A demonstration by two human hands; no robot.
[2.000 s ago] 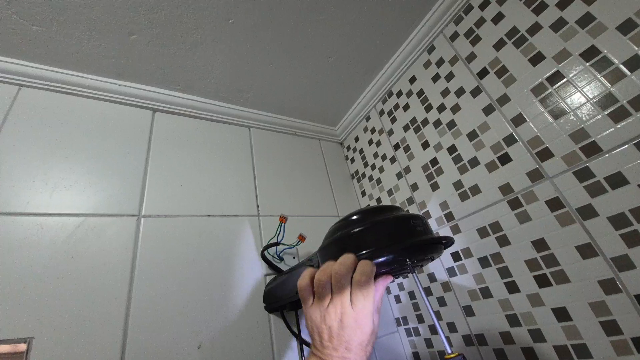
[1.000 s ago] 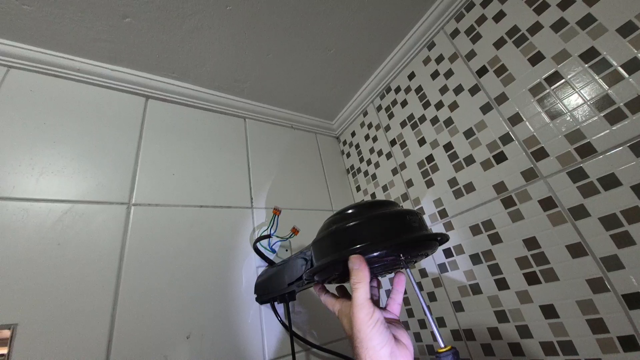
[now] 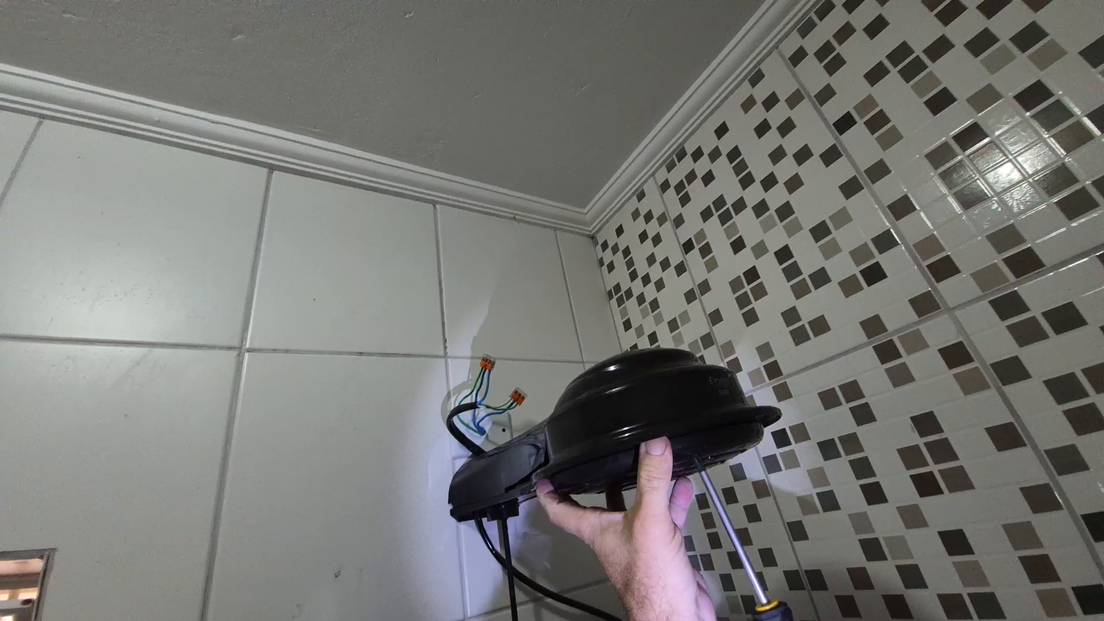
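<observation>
A black plastic electric shower head (image 3: 651, 397), with a domed body and a flat arm, is held up near the wall corner. My left hand (image 3: 642, 543) grips it from below, thumb against the underside of the rim. The shaft of a screwdriver (image 3: 731, 535) meets the underside at the right of my hand; its dark handle with a yellow ring is cut off by the bottom edge. My right hand is out of view. Behind the arm, blue and green wires run from a black cable to an orange wire connector (image 3: 487, 364) and another orange wire connector (image 3: 517, 397).
A white tiled wall (image 3: 345, 431) stands at the left and a mosaic-patterned wall (image 3: 862, 345) at the right. White crown moulding (image 3: 345, 151) borders the grey ceiling. A black hose or cable (image 3: 552, 593) hangs beneath the arm. A framed opening (image 3: 24, 582) shows at lower left.
My left hand has shifted from wrapping its fingers over the side of the arm to holding the body from underneath. The screwdriver stays against the underside.
</observation>
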